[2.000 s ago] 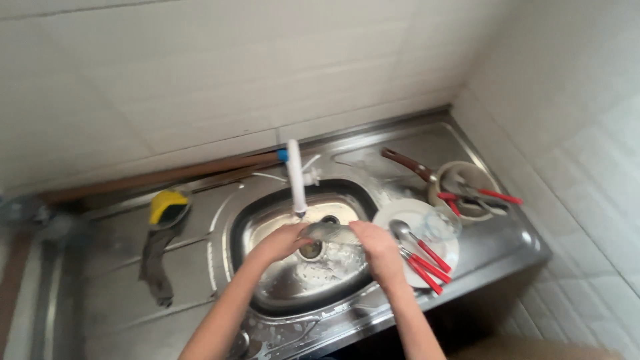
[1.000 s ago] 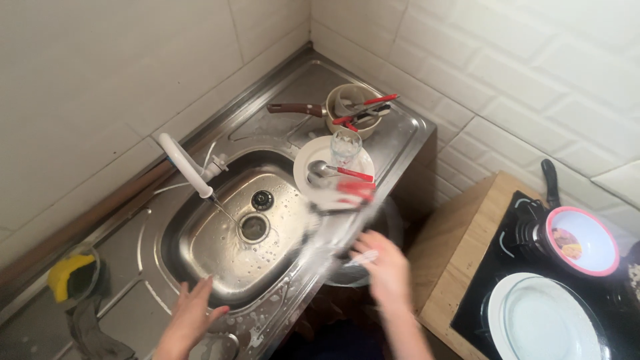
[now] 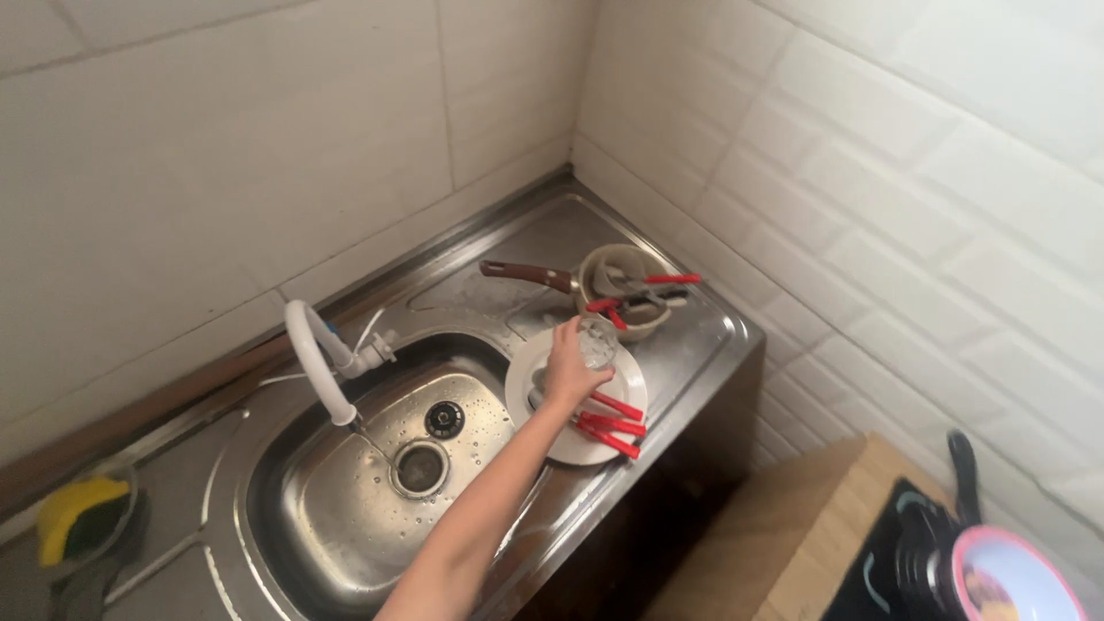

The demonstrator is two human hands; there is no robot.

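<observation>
My left hand (image 3: 573, 371) reaches across the edge of the sink, its fingers and thumb around a clear drinking glass (image 3: 597, 342). The glass is over the upper part of a white plate (image 3: 576, 448), where spoons with red handles (image 3: 612, 423) also lie. Just behind the glass stands a saucepan (image 3: 588, 259) with a brown handle, holding more red-handled cutlery (image 3: 673, 279). My right hand is out of view.
A white faucet (image 3: 315, 362) runs a thin stream into the steel sink (image 3: 345, 517). A yellow and green sponge (image 3: 78, 522) is at far left. At lower right, a pink-rimmed bowl (image 3: 1026, 569) stands by a black cooktop (image 3: 880, 552) on a wooden counter (image 3: 802, 535).
Both hands held a shiny, rounded object over the sink two seconds ago. My left hand has moved from the sink's near edge to the glass; my right hand has left the view.
</observation>
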